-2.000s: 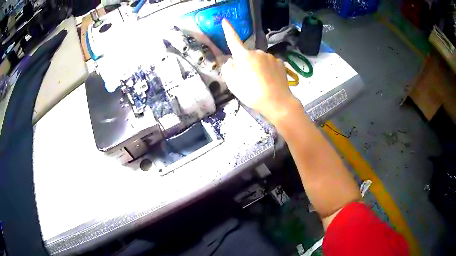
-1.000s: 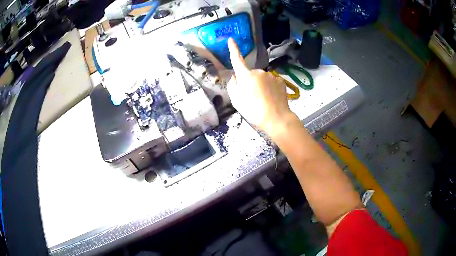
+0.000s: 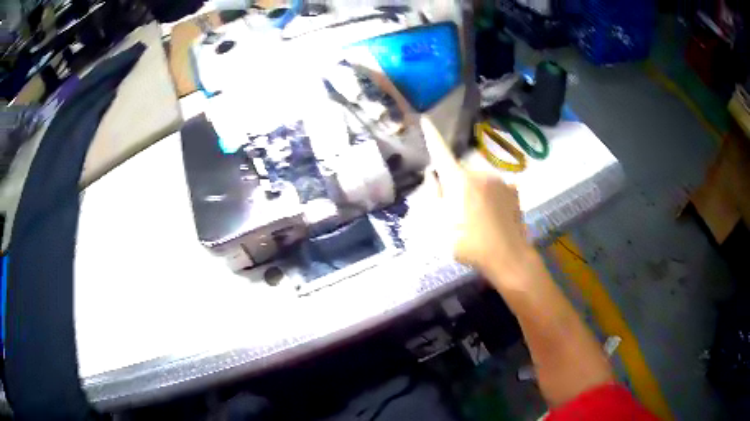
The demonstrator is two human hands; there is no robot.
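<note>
The white-grey overlock machine (image 3: 345, 164) stands on the white table, strongly overlit, with dark lint around its needle area. Its blue panel (image 3: 419, 66) faces me. My right hand (image 3: 477, 197) is in front of the machine's right side, below the panel. Its index finger points up, apart from the panel, and I see nothing held; the hand is blurred and overlit. My left hand is not in view. A dark cloth strip (image 3: 45, 247) drapes along the left of the table.
Yellow-handled snips (image 3: 500, 148) and green-handled snips (image 3: 526, 136) lie right of the machine, by a dark thread cone (image 3: 547, 92). A rectangular recess (image 3: 344, 248) is in the table before the machine. Blue crates (image 3: 613, 33) stand behind on the floor.
My right hand has drawn back and down from the blue panel, which its fingertip was at before. The camera view has shifted, so the machine and table sit further right.
</note>
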